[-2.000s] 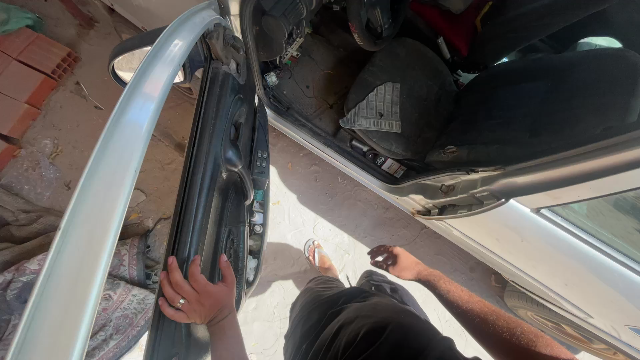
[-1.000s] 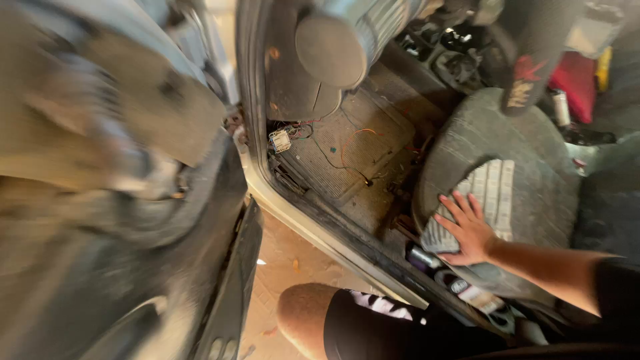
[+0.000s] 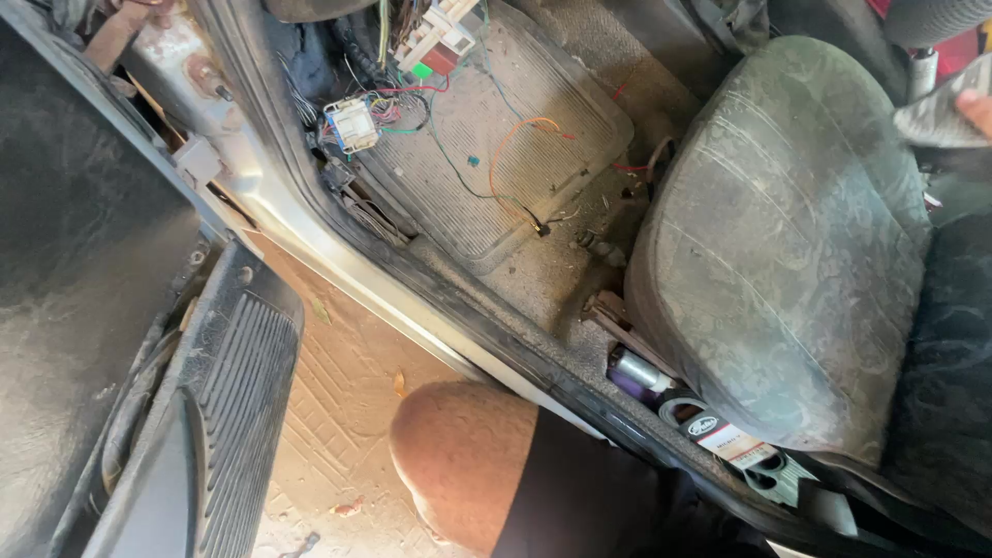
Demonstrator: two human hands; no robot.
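At the right edge, the fingertips of my right hand [image 3: 975,108] are on a flat grey ribbed piece [image 3: 922,120], held beyond the far right side of the front car seat [image 3: 783,256]. Most of that hand is cut off by the frame. My left hand is out of view. The seat's patterned grey fabric looks dusty and worn. Loose wires, a white multi-pin connector [image 3: 353,126] and a pale fuse or relay block [image 3: 438,39] hang over the ribbed floor mat [image 3: 504,132].
An open car door [image 3: 232,403] stands at left, the metal door sill [image 3: 364,287] crossing diagonally. My bent knee [image 3: 465,457] is beside the sill. Between seat and sill lie a metal cylinder [image 3: 639,368] and a black belt in a printed sleeve [image 3: 736,442]. An orange wire [image 3: 496,159] curls on the floor.
My right hand has moved off the seat cushion toward the upper right, and the grey ribbed piece that lay there has moved with it. The view is now closer to the footwell.
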